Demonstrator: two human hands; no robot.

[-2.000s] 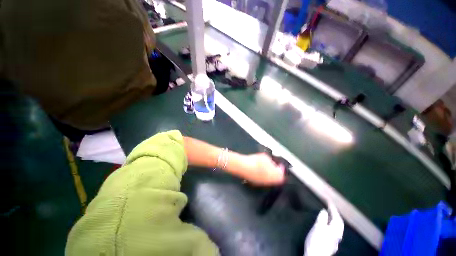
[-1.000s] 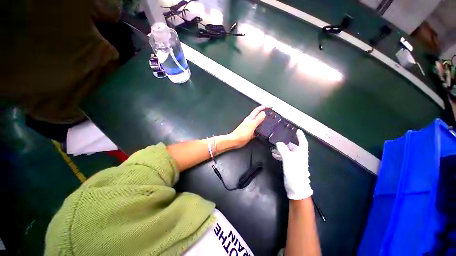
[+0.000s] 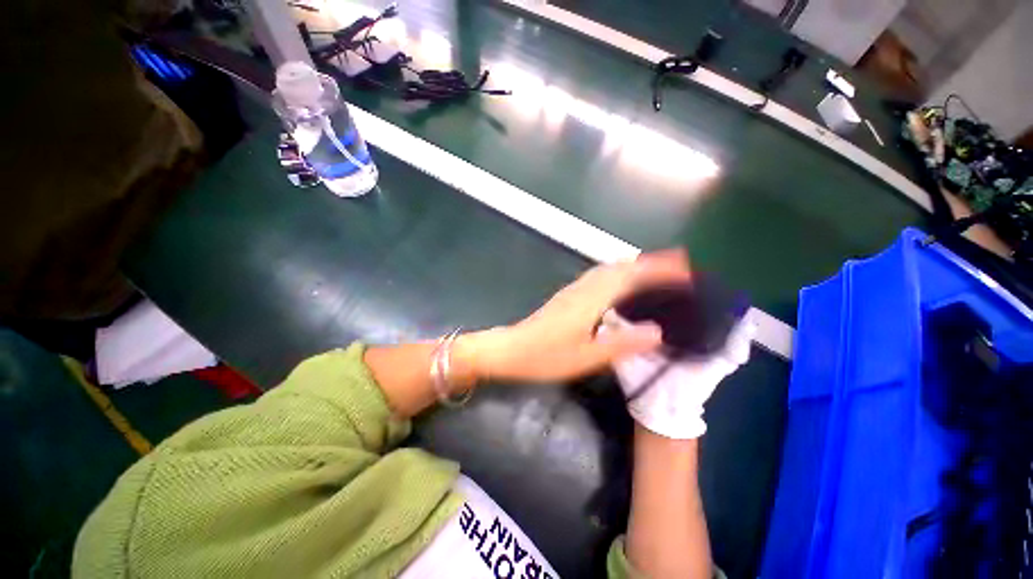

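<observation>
Black power adapters [image 3: 686, 313], blurred by motion, are held between my two hands above the dark green bench; their number cannot be told. My left hand [image 3: 578, 322], bare with a thin bracelet, has its fingers on their left and upper side. My right hand [image 3: 682, 373], in a white glove, grips them from below and the right. A thin dark cord hangs over the glove. Below the hands, dark cord shapes over the bench are blurred.
Blue bins [image 3: 844, 373] stand at right, with black items inside. A water bottle [image 3: 329, 136] stands at upper left. A pale rail [image 3: 498, 195] borders the green belt [image 3: 589, 147], where corded adapters lie. A person in brown [image 3: 91, 181] is at left.
Both hands have moved right with the adapters, nearer the blue bins, and lifted them off the bench. The view has shifted right, showing more of the bins.
</observation>
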